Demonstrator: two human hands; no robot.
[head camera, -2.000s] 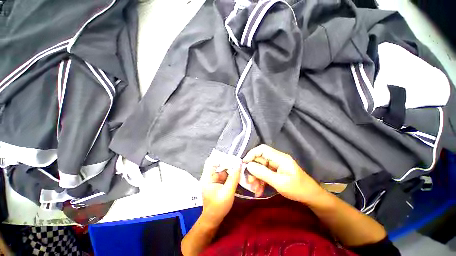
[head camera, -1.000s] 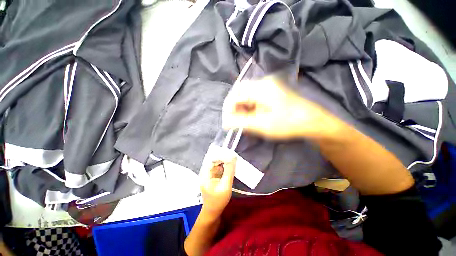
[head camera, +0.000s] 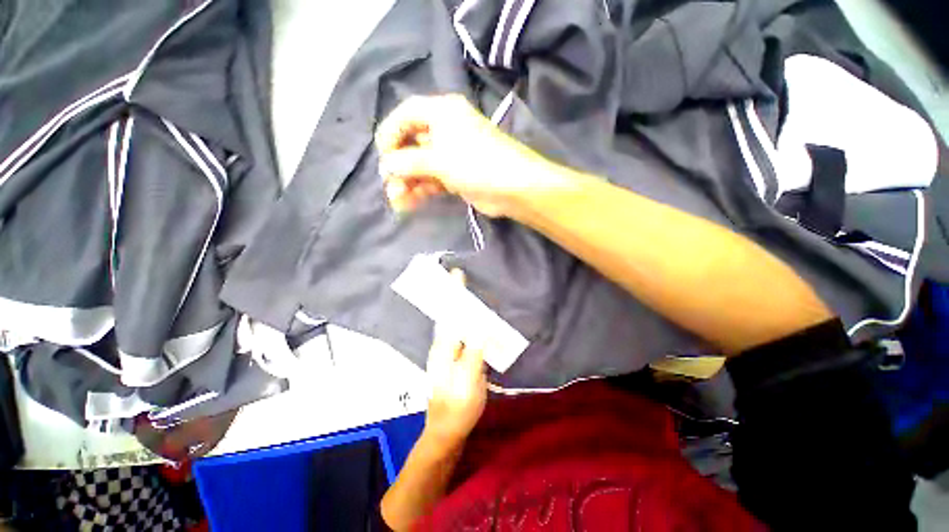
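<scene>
A grey garment (head camera: 645, 249) with white trim is spread in front of me. Its short white cuff band (head camera: 481, 324) lies slanting near the front edge. My left hand (head camera: 456, 376) holds the band from below, fingertips at its middle. My right hand (head camera: 421, 151) is raised above the garment, up and left of the band, with fingers curled together. No needle or thread can be made out, so what the right fingertips hold cannot be told.
A second grey garment (head camera: 62, 239) with white stripes is heaped at the left. A blue basket (head camera: 234, 488) stands below the front table edge, and more blue shows at the far right. A white panel (head camera: 869, 135) with a dark tab (head camera: 827, 192) lies at the right.
My right hand came off the cuff, rose, and swung further up and left. The white band, earlier hidden between my hands, now lies exposed and turned in my left hand.
</scene>
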